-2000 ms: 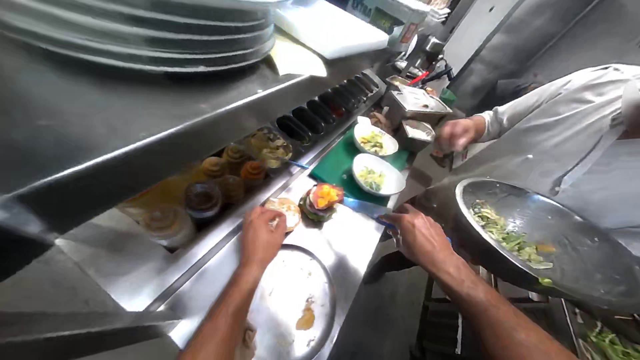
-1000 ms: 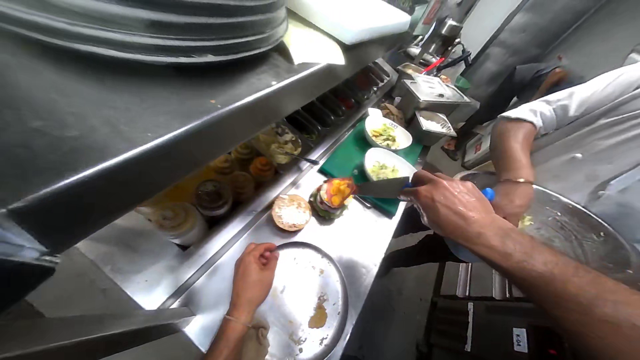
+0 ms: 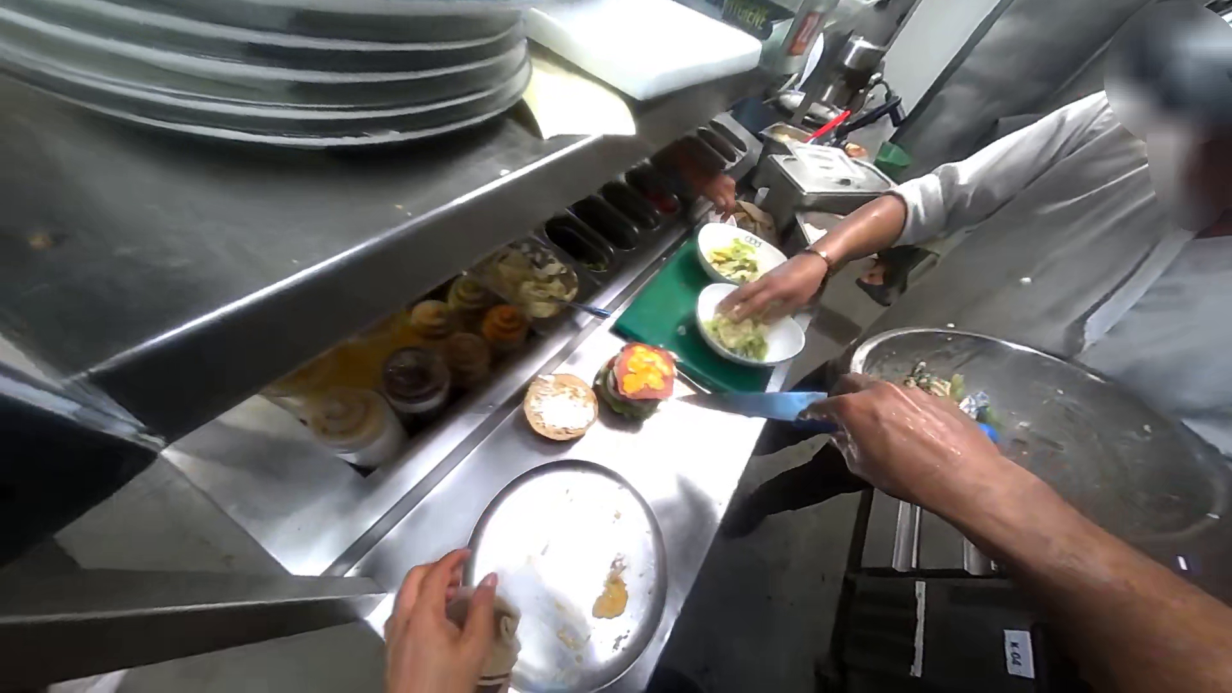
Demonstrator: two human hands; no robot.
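Note:
My right hand (image 3: 900, 433) grips a blue-handled knife (image 3: 746, 404), its flat blade pointing left just beside an open burger stack (image 3: 640, 375) with a red slice and orange-yellow topping. Left of the stack lies a bun half (image 3: 561, 406) with a white spread, cut side up. My left hand (image 3: 443, 621) is at the left rim of a round metal tray (image 3: 563, 520), thumb and fingers curled around part of a brownish, striped item (image 3: 500, 640); its grip is unclear. The tray bears a brown smear.
A co-worker's hand (image 3: 775, 292) reaches into a white bowl (image 3: 784, 346) on a green board (image 3: 664, 298). A large metal bowl (image 3: 1059, 385) is at right. Stacked plates (image 3: 289, 87) stand on the overhead shelf (image 3: 337, 260); sauce bottles (image 3: 351, 423) sit below.
My left hand has moved from the bun half down to the tray's left side. The knife is drawn slightly back from the stack. The co-worker's hand has gone from the metal bowl to a white bowl.

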